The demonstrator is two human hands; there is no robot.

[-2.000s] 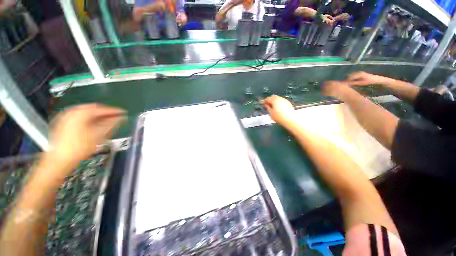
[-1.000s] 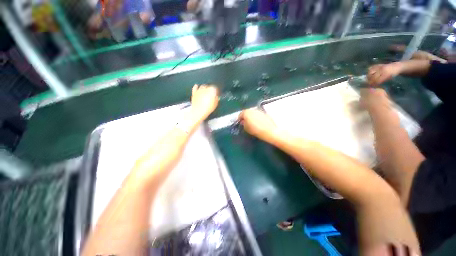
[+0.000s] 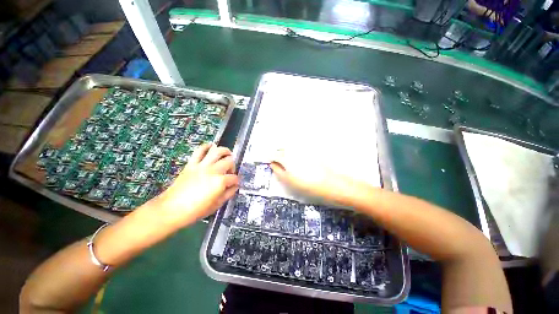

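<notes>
The middle metal tray (image 3: 392, 165) holds a white liner sheet (image 3: 315, 116) over its upper part. Dark circuit boards (image 3: 282, 248) lie in close rows in its lower part. A circuit board (image 3: 255, 176) lies at the left end of a further row, on the sheet's lower edge. My right hand (image 3: 291, 178) is at the right side of that board, fingertips low; whether it grips the board is unclear. My left hand (image 3: 214, 176) is at the tray's left rim beside the same board, fingers bent together; its fingertips are partly hidden.
A left tray (image 3: 37, 132) holds green boards (image 3: 135, 141) on a brown liner (image 3: 76, 122). A right tray (image 3: 475, 190) holds an off-white sheet (image 3: 509, 184). Loose boards (image 3: 417, 86) lie on the green conveyor (image 3: 245, 58). A white post (image 3: 150, 40) stands behind the left tray.
Both my hands have moved from the conveyor side back to the middle tray. The view has turned left and down, showing the left tray fully. A board now lies above the dark rows.
</notes>
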